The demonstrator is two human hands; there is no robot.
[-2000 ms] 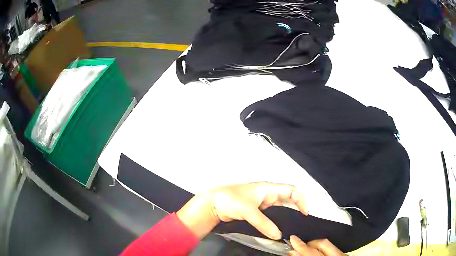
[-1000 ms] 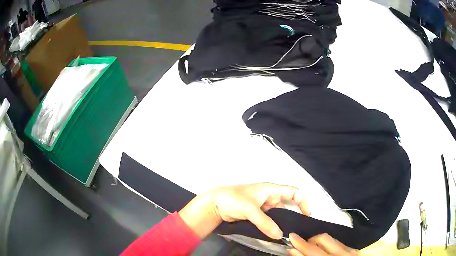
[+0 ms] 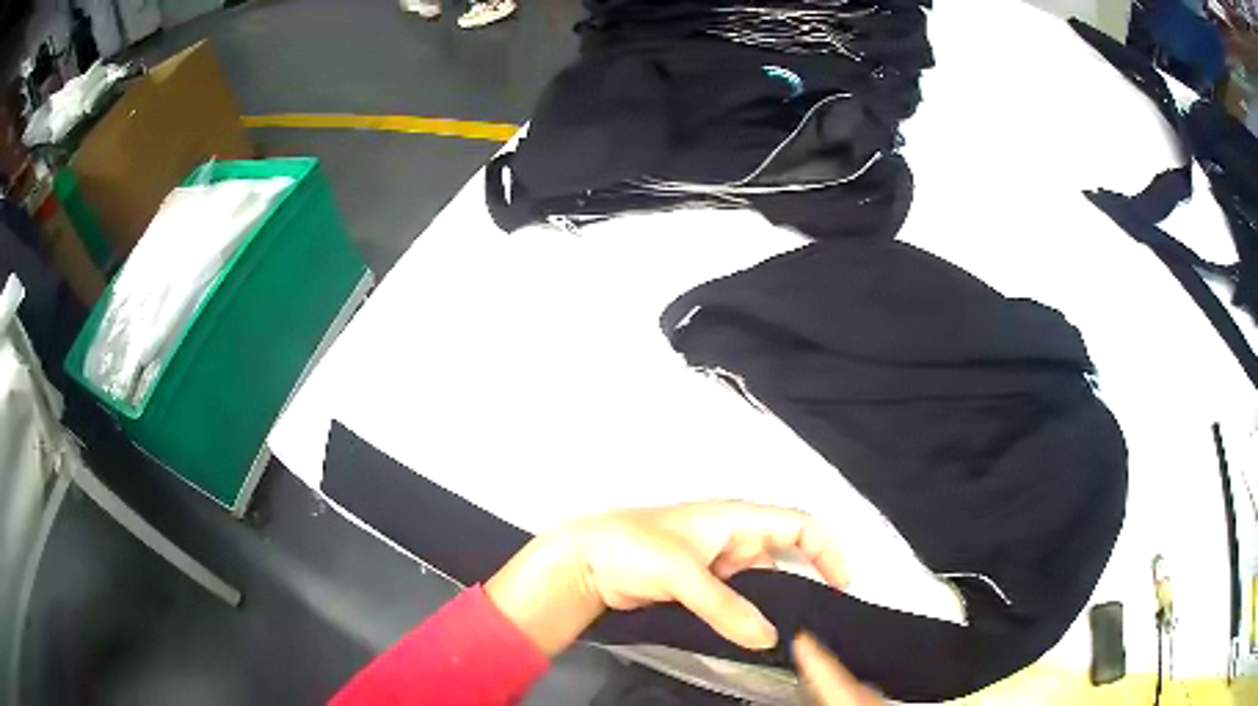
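A black fabric bag (image 3: 924,372) lies on the white table. Its black shoulder strap (image 3: 414,510) runs along the near table edge. My left hand (image 3: 676,572), bare with a red sleeve, holds the strap, thumb on top and fingers curled at its far edge. My right hand (image 3: 835,676) is at the bottom edge, blurred and mostly cut off, with a finger pointing at the strap beside my left thumb. Whether it holds anything is hidden.
Stacked black bags (image 3: 704,131) are at the back. A dark block (image 3: 1108,643), thin tools (image 3: 1163,628) and a black stick (image 3: 1225,538) lie at right, near black straps (image 3: 1173,235). A green bin (image 3: 262,331) stands left. A person's shoes (image 3: 486,14) show at the top.
My right hand has shifted slightly down and right, and fewer of its fingers show. The small shiny thing by its fingertips no longer shows. Shoes have appeared at the top.
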